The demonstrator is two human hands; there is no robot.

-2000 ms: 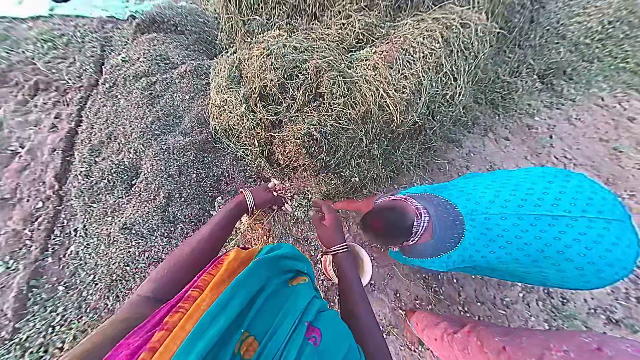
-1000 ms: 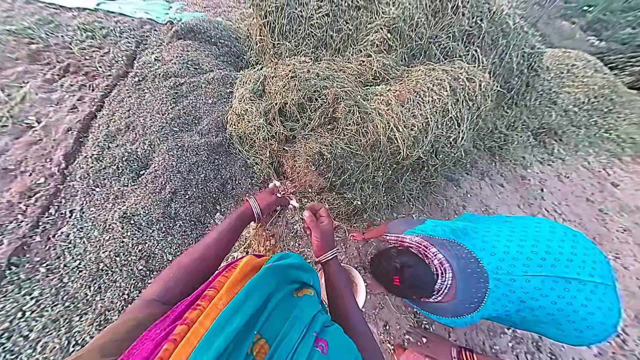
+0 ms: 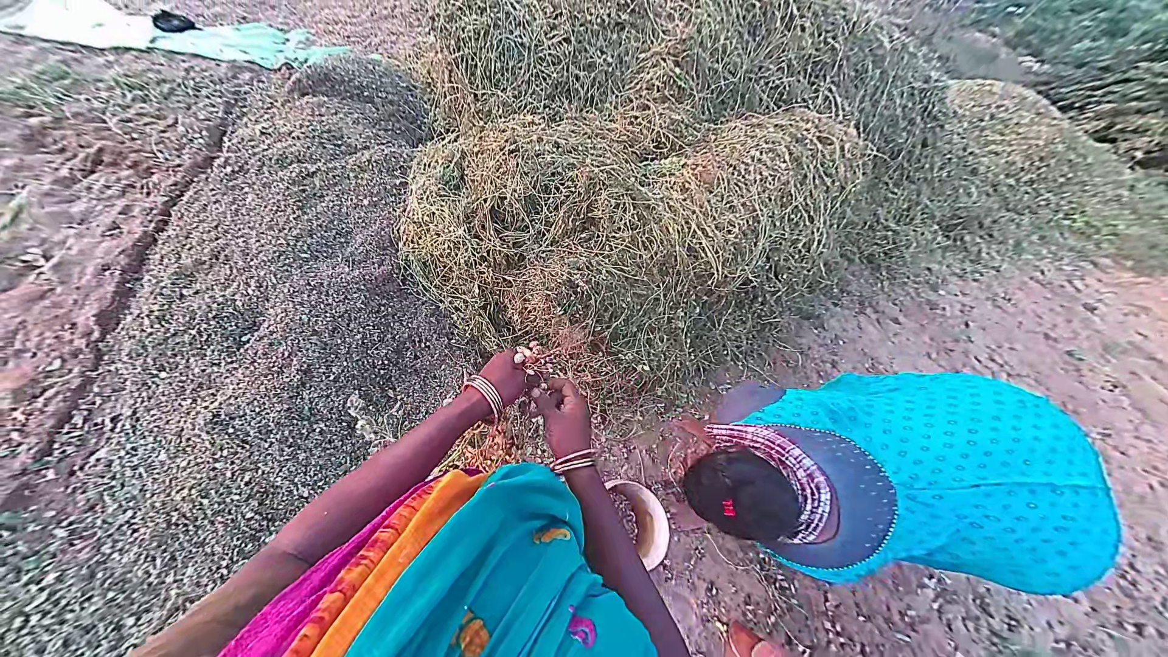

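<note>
My left hand (image 3: 505, 376), with bangles at the wrist, is closed around a small bunch of plant roots with pale pods (image 3: 532, 358) that look like peanuts. Right beside it, my right hand (image 3: 564, 411) has its fingertips at the lower side of that bunch; whether they pinch a pod cannot be made out. Under my right forearm stands a pale round bowl (image 3: 651, 525), partly hidden, with small things inside. Dry stems and roots (image 3: 488, 447) lie below my hands.
A large heap of dried vines (image 3: 630, 210) rises ahead. To the left spreads a long mound of small leafy bits (image 3: 274, 301). A co-worker in a blue garment (image 3: 985, 474) bends low at the right, close to the bowl. A pale green sheet (image 3: 246, 44) lies at the far left.
My right hand has come up close against the bunch by my left hand. The co-worker's head has shifted relative to the bowl. The view has moved somewhat.
</note>
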